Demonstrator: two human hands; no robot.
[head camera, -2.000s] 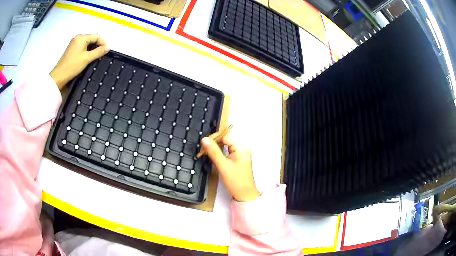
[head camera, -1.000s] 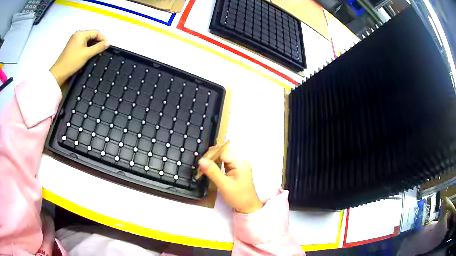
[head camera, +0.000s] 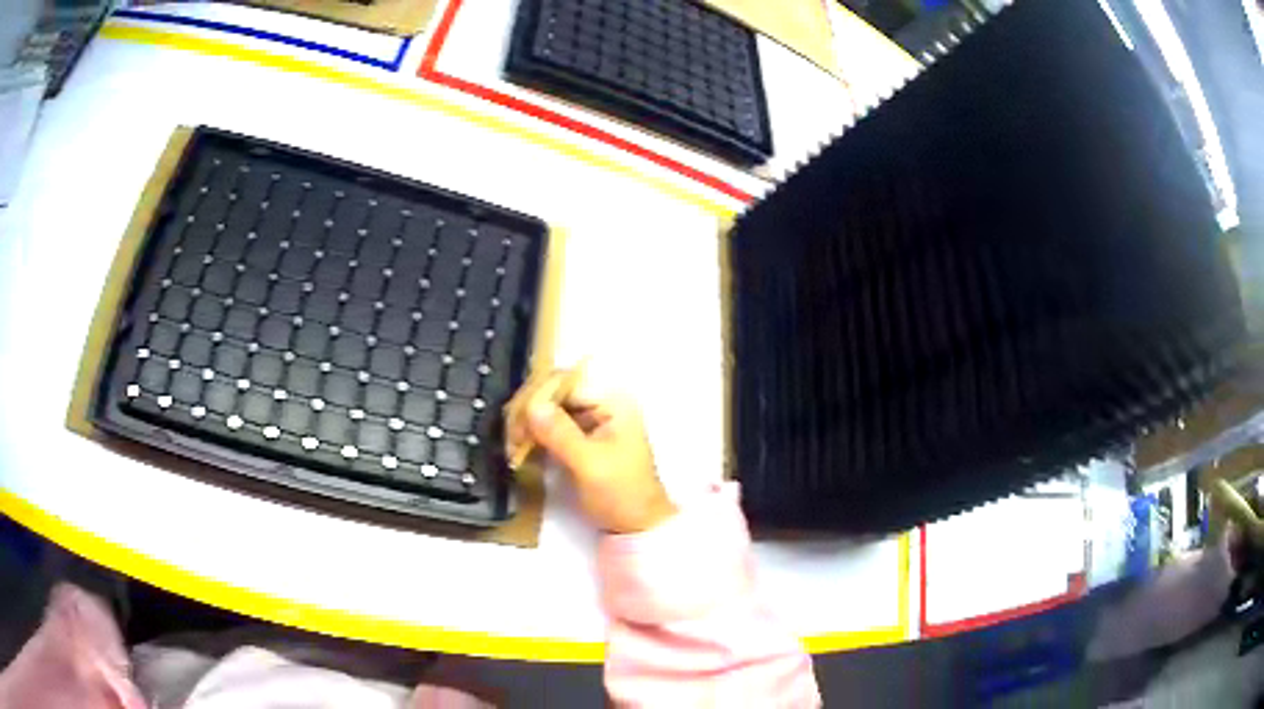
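A black blister tray (head camera: 326, 326) with a grid of pockets and rows of small white dots lies flat in front of me on a brown cardboard sheet (head camera: 122, 284), whose edges show around it. My right hand (head camera: 589, 443) is at the tray's lower right edge, its fingers closed on a short tan stick (head camera: 524, 427), mostly hidden by the fingers. My left hand is out of the picture; only a pink sleeve shows at the lower left.
A tall stack of black trays (head camera: 957, 291) stands at the right. A low black tray pile (head camera: 638, 69) lies at the far centre inside red tape, beside cardboard (head camera: 783, 31). Yellow tape (head camera: 277, 609) runs along the near bench edge. Part of another person shows at the far right.
My left hand has let go of the tray's upper left corner and left the picture. My right hand still holds the stick at the tray's right edge. The view has shifted, moving the bench things left.
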